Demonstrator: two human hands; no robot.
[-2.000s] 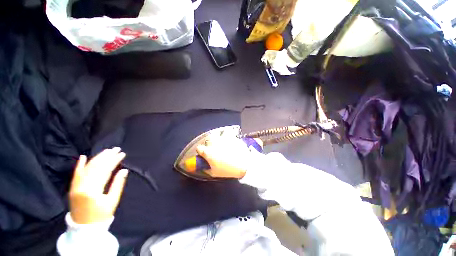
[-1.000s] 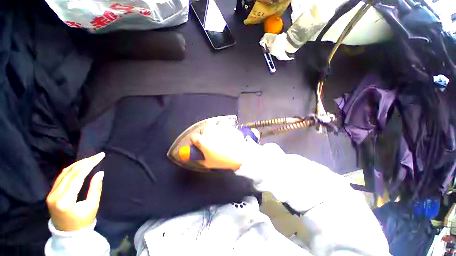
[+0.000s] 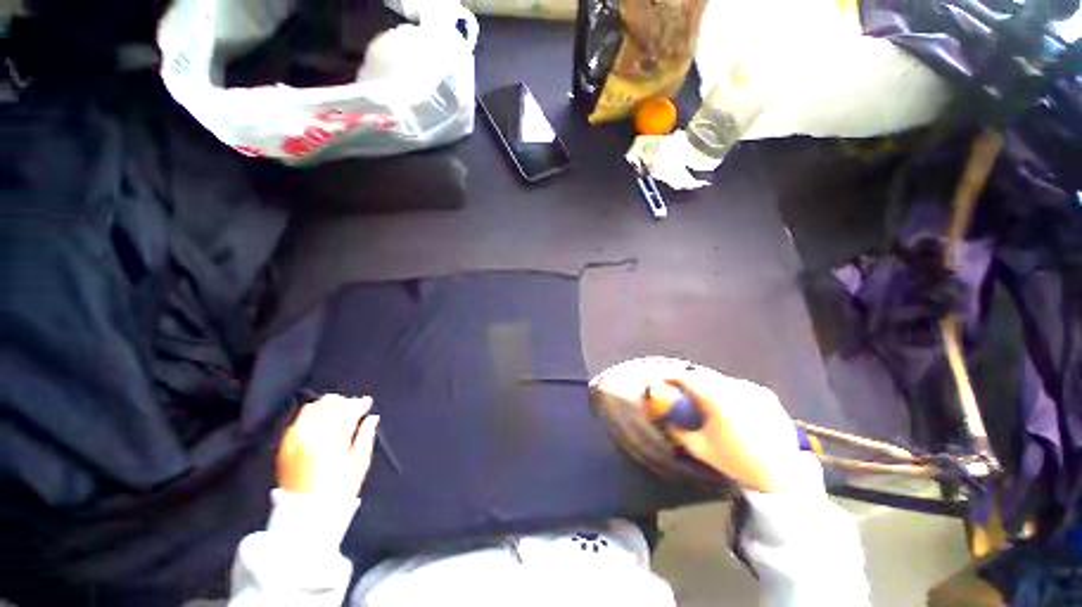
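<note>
The dark navy garment piece (image 3: 457,415) lies flat on the dark pressing table (image 3: 700,285), with a short dark line and a slightly different rectangle near its right part. My right hand (image 3: 742,433) is closed around the handle of the steam iron (image 3: 641,409), which is at the right edge of the cloth, its pointed front facing left. My left hand (image 3: 324,445) rests at the cloth's left part, fingers bent near a dark strip or fold; whether it grips cloth is unclear.
A crumpled dark garment heap (image 3: 107,273) is at left. Behind are a white plastic bag (image 3: 320,119), a dark block (image 3: 380,186), a phone (image 3: 526,133), a snack packet (image 3: 650,53), an orange fruit (image 3: 655,115), tissue (image 3: 676,160) and a small cutter (image 3: 651,193). The hose (image 3: 963,320) hangs at right.
My right hand and the iron have moved right from the middle of the cloth to its right edge. My left hand has moved right onto the cloth, its fingers more bent. The hose has swung right.
</note>
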